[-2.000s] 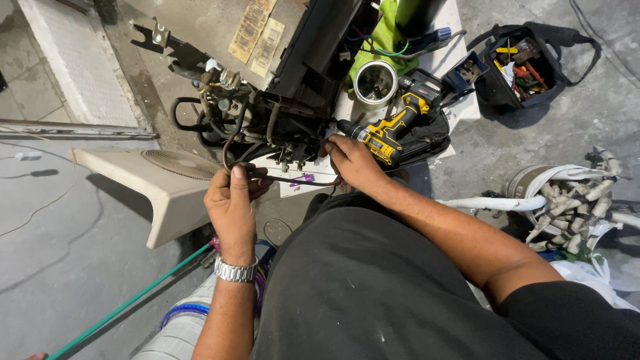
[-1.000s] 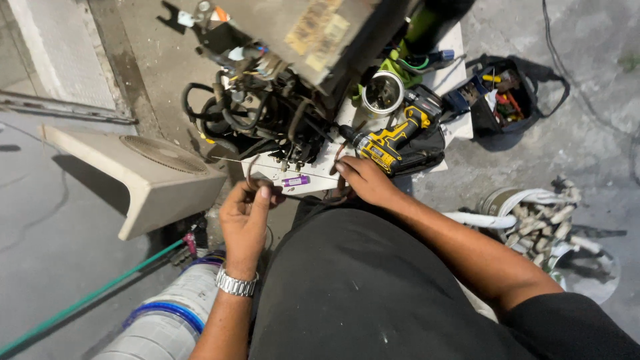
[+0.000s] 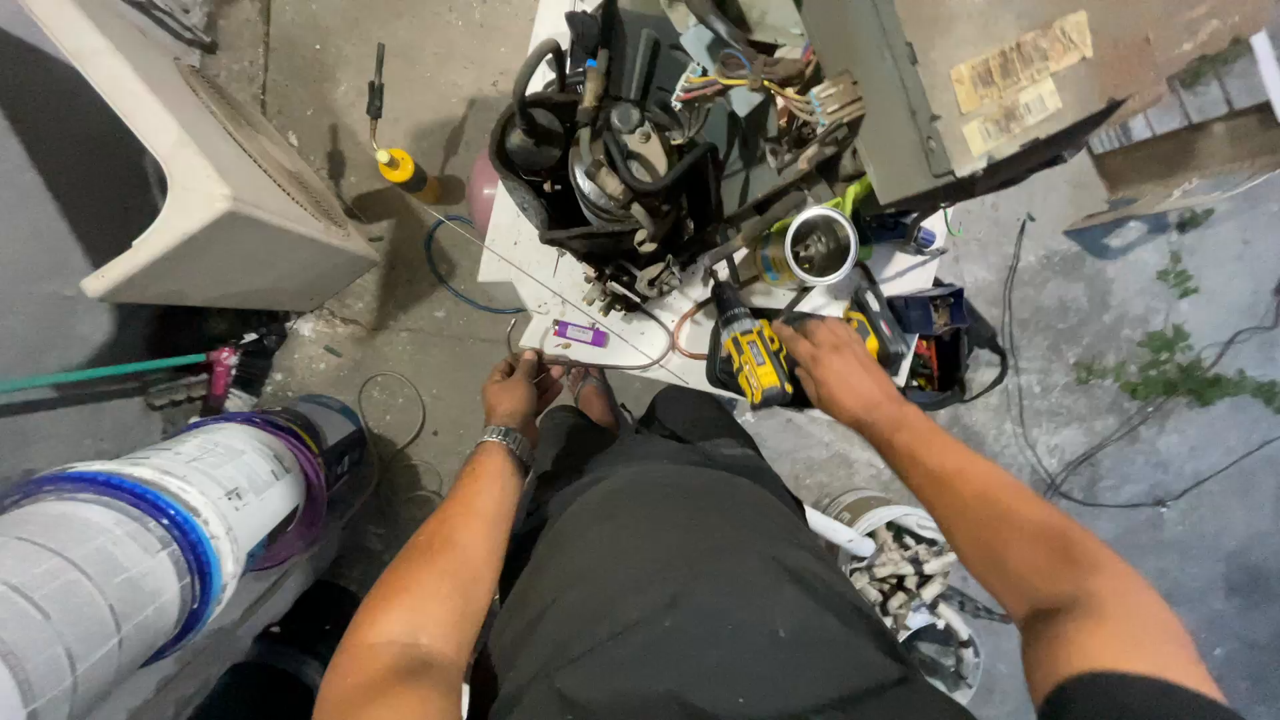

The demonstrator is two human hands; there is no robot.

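Note:
My left hand [image 3: 515, 393], a metal watch on its wrist, pinches the end of a thin bent tube [image 3: 600, 366] that curves toward the machine. My right hand [image 3: 835, 368] lies over the handle area of a yellow and black cordless drill [image 3: 752, 368]; whether its fingers close on the drill or on something beside it is hidden. A purple cylindrical cell [image 3: 580, 333] lies on the white board [image 3: 640, 338] just beyond my left hand. Behind it stands an opened machine with a compressor [image 3: 600, 180], hoses and coloured wires [image 3: 770, 90]. An open can [image 3: 821, 246] is near the drill.
A yellow gas torch cylinder [image 3: 396, 166] stands on the floor beyond a white plastic housing [image 3: 240, 240]. Stacked buckets [image 3: 240, 480] are at lower left. A tool bag [image 3: 950, 350] sits right of the board, and a bucket of pipe fittings [image 3: 905, 570] stands at lower right.
My right hand has left the tube beside my left hand and moved right to the drill. My left hand still holds the tube. The view has shifted, now showing the torch.

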